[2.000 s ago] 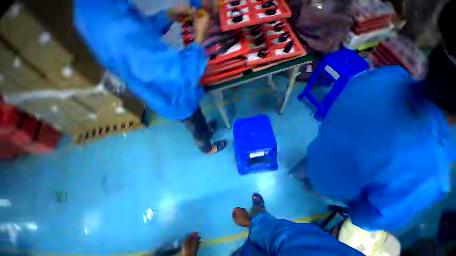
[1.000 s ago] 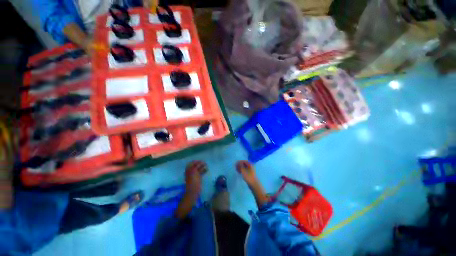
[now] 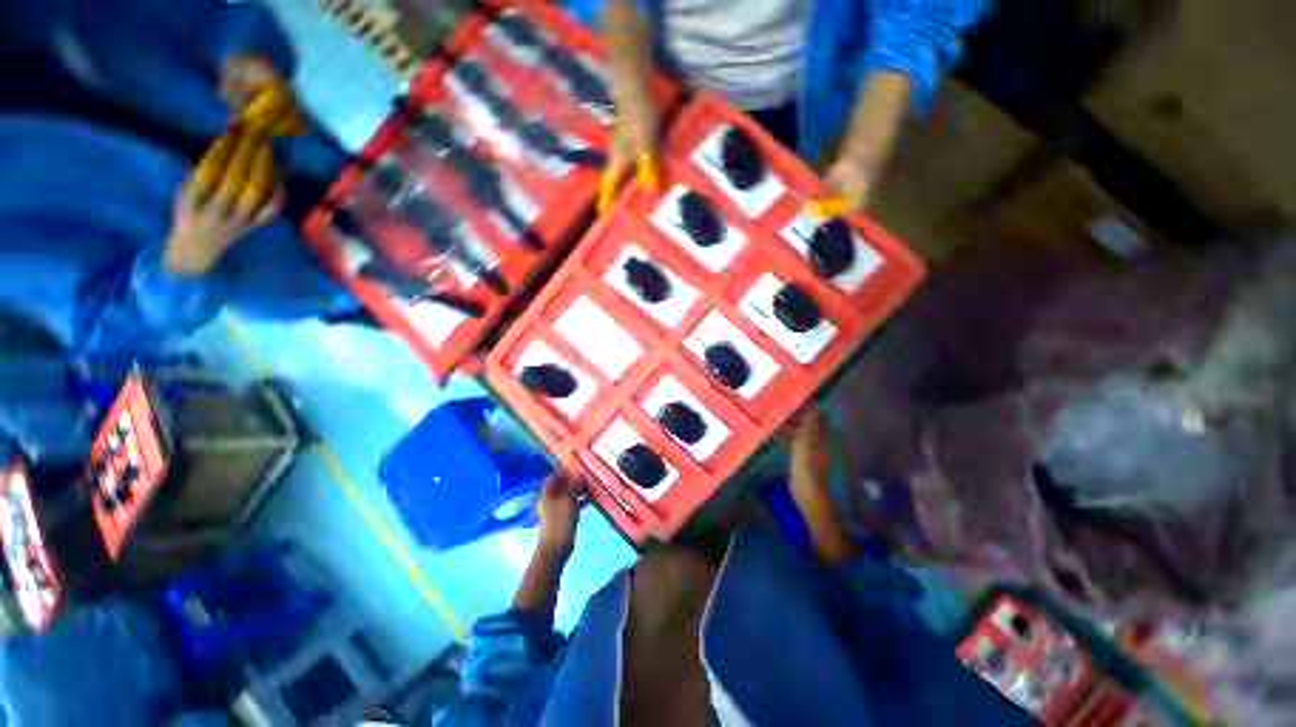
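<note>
A red compartment tray [image 3: 614,507] lies tilted across the view in front of me, on top of other red trays. Its pockets hold white cards with rounded black units [image 3: 681,419], likely watches or bands. One pocket shows only a white card [image 3: 597,338]. My left hand [image 3: 560,500] is at the tray's near left edge, fingertips against or just under the rim. My right hand [image 3: 807,433] is at the near right edge, its fingers partly hidden. Both look bare. Whether they grip the tray is unclear.
A person opposite has yellow-tipped hands [image 3: 625,171] on the tray's far edge. A second tray [image 3: 452,352] with long black strips adjoins at left. Another person's hands [image 3: 213,213] hold something yellow. A blue stool [image 3: 452,476] stands lower left; a plastic-covered heap [image 3: 1023,384] is at right.
The view has turned, so the tray now lies diagonally at the centre. My hands have moved from above the floor, short of the trays, up to the tray's near edges.
</note>
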